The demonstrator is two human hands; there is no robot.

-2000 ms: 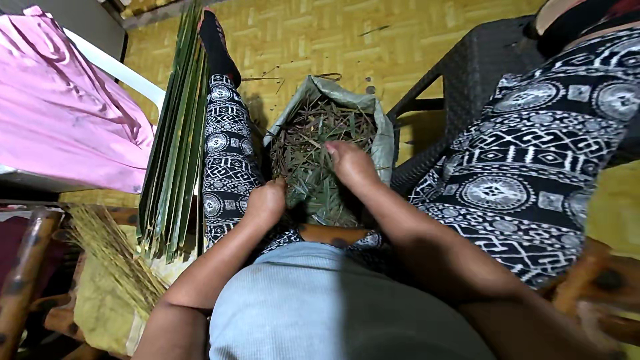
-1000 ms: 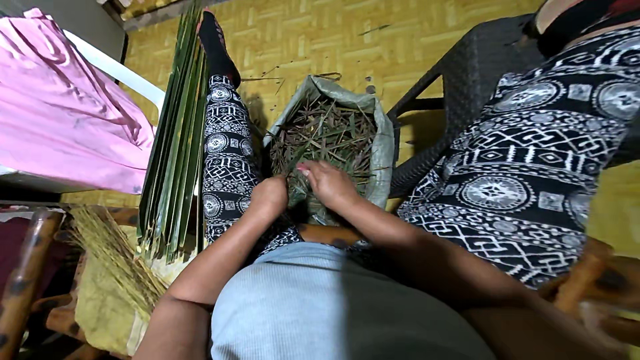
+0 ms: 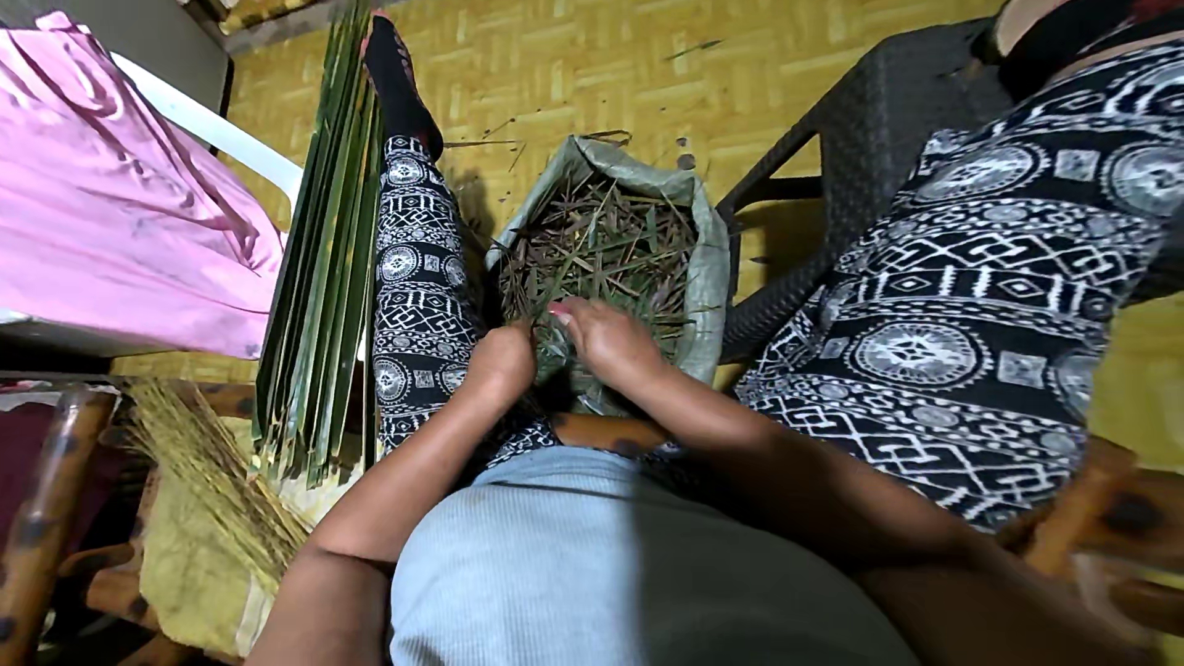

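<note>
My left hand (image 3: 504, 363) is closed with its fingertips at a thin green leaf strip over the near left edge of an open woven sack (image 3: 708, 277). Beside it, slightly to the right, my right hand (image 3: 610, 340) has its thumb and fingers bent together near the same strip; what lies between them is too small to tell. Cut leaf scraps (image 3: 601, 240), brown and green, fill the sack. Long green palm leaflets (image 3: 319, 268) lie in a bundle left of my left leg. A bunch of thin yellowish leaf ribs (image 3: 222, 481) rests at the lower left.
Pink cloth (image 3: 129, 203) drapes over a white chair (image 3: 213, 129) at the left. A dark woven chair (image 3: 879, 129) stands at the right, behind my patterned right trouser leg. Wooden furniture parts (image 3: 55, 499) are at the lower left. Small scraps dot the yellow floor (image 3: 573, 65).
Two seconds ago my right hand was higher over the scraps; one second ago it was close against my left hand. Now a small gap shows between them.
</note>
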